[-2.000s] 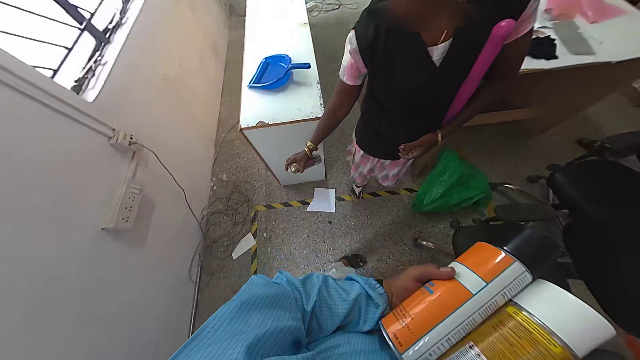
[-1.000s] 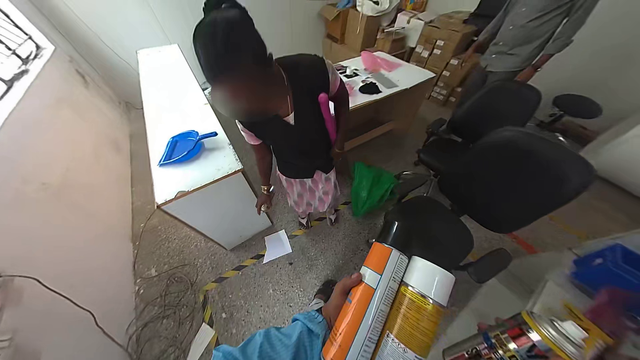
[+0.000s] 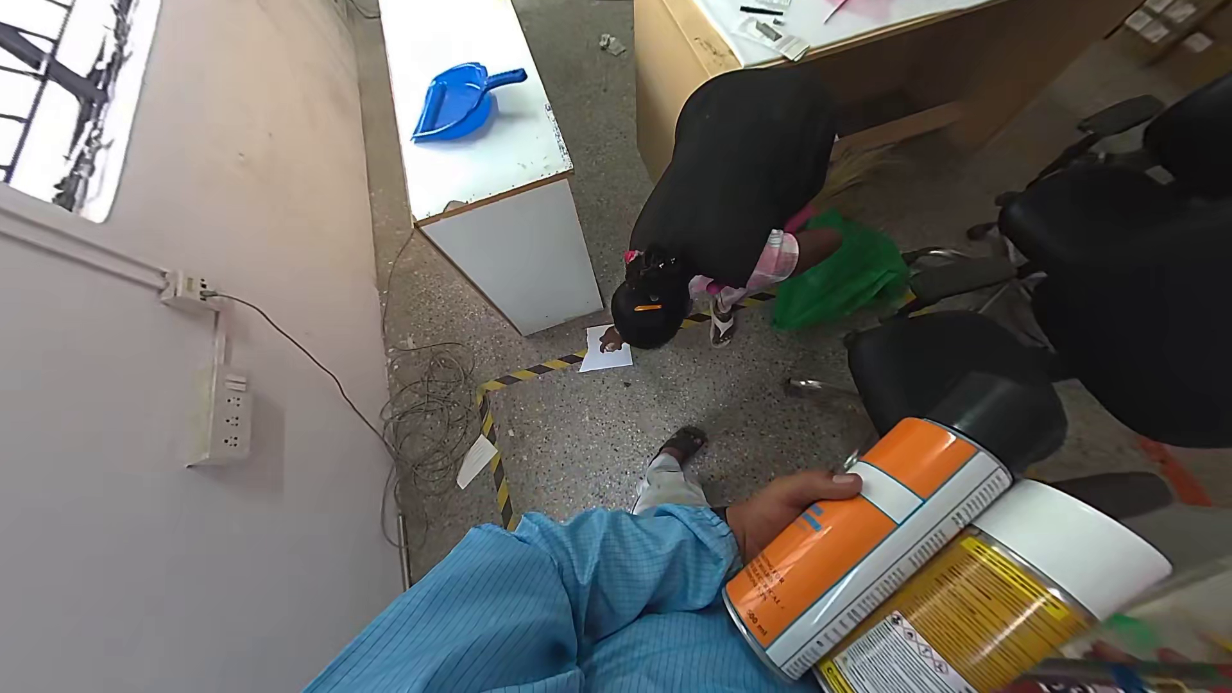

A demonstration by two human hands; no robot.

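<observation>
My left hand [image 3: 794, 505], coming from a blue sleeve, holds an orange and white aerosol can [image 3: 857, 539] with a black cap, its thumb over the side. Against that can lies a yellow aerosol can [image 3: 972, 597] with a white cap; what supports it is hidden. My right hand cannot be made out at the blurred lower right edge. Ahead, a person [image 3: 731, 183] in a black vest bends down, one hand on a sheet of white paper [image 3: 606, 358] on the floor. A green plastic bag [image 3: 847, 274] is beside that person.
A blue dustpan [image 3: 457, 104] lies on a white table [image 3: 491, 178] to the left. Tangled cable [image 3: 428, 409] lies by the wall, below a socket box [image 3: 229, 414]. Black office chairs [image 3: 1116, 260] stand at right. Black and yellow tape [image 3: 539, 370] marks the speckled floor.
The person ahead has gone from standing upright to bending down, a hand now at the paper. My view has swung left and down, and the items at the lower right are mostly out of frame.
</observation>
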